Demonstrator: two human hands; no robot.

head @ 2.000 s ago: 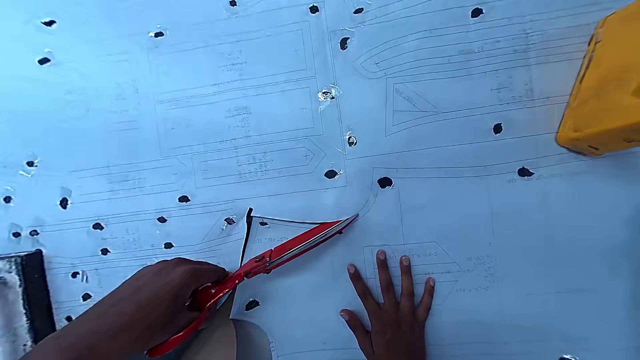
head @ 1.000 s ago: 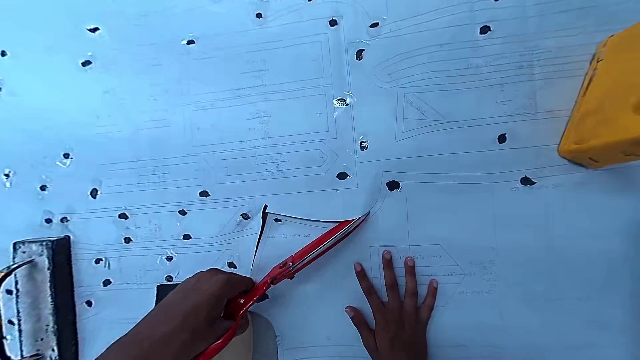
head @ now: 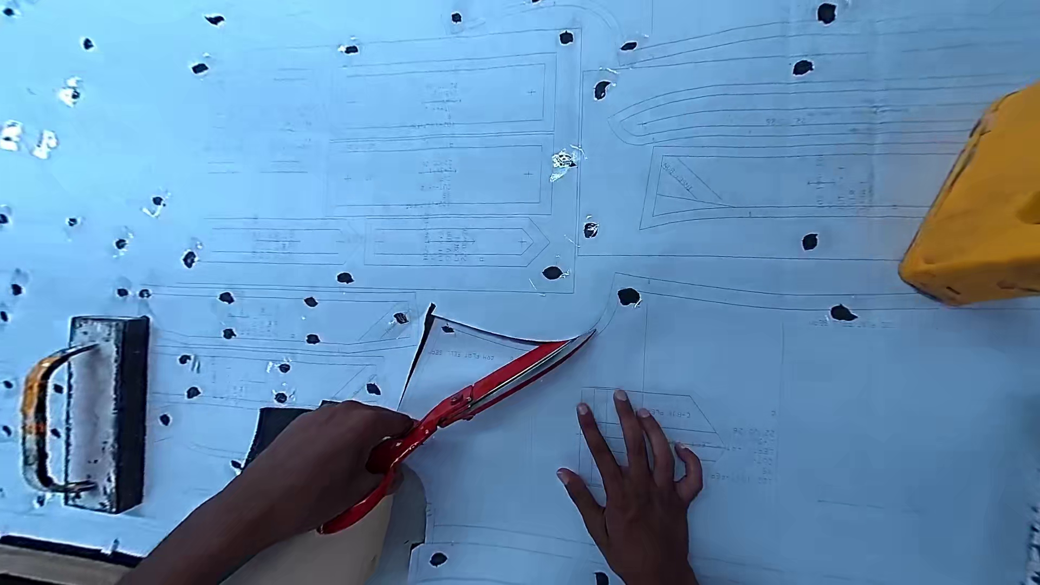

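My left hand point(head: 325, 463) grips the red handles of a pair of fabric shears point(head: 487, 386) at the lower centre. Their blades point up and right, nearly closed along a curved cut in a large marked paper pattern sheet point(head: 853, 390). A corner of paper, cut on its left and upper edges, lies left of the blades. My right hand point(head: 642, 504) lies palm down with fingers spread on the sheet, right of the shears. Drawn outlines and dark holes cover the sheet. What lies beneath the paper is mostly hidden.
A metal block weight point(head: 106, 414) with a worn curved handle rests on the sheet at left. A yellow block point(head: 983, 211) stands at the right edge. A dark object point(head: 272, 426) shows partly behind my left forearm.
The shears' tip has moved a little up and right along the curved line toward a dark hole. My right hand stays spread on the paper. The view has shifted to the left.
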